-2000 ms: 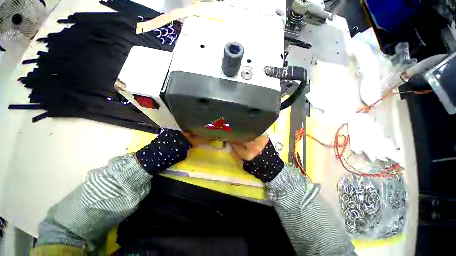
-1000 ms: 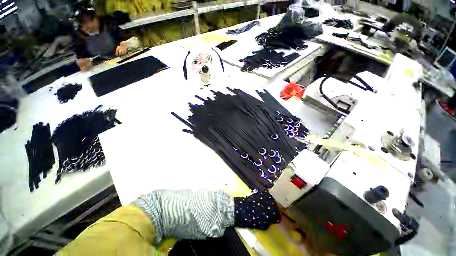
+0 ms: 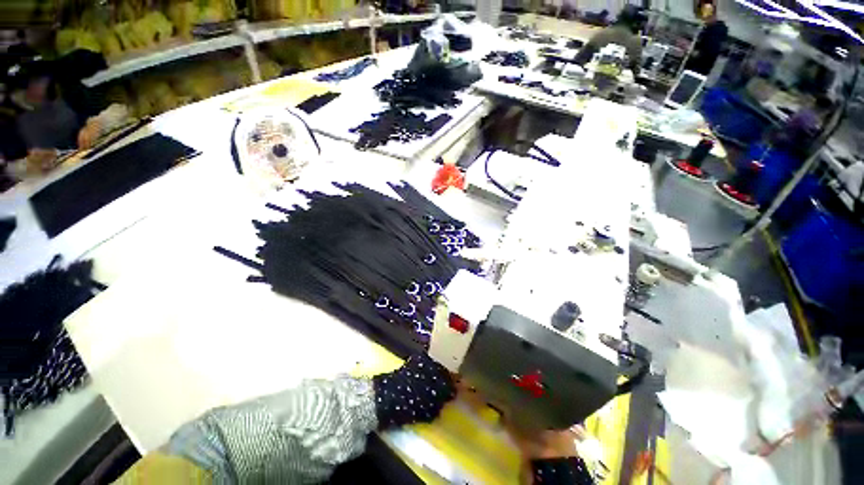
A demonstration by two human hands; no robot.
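Note:
The sewing machine's dark grey head cover with a red logo hides the sewing area. My left hand is at the cover's left edge, mostly hidden behind it and a dotted black cuff. My right hand is just below the cover, blurred and partly covered, with its dotted cuff cut off by the bottom edge. What either hand holds cannot be seen. Finished black straps lie fanned left of the machine, with silver rings at their right ends. The yellow work surface shows between my hands.
A round white fan stands beyond the straps. More black straps with rings lie at far left. A flat black stack lies near a person at upper left. White plastic and red-orange cord are at right.
The view swung left and up, then partly back right. My right hand, out of view one second ago, shows again at the bottom. My left hand stays beside the machine head.

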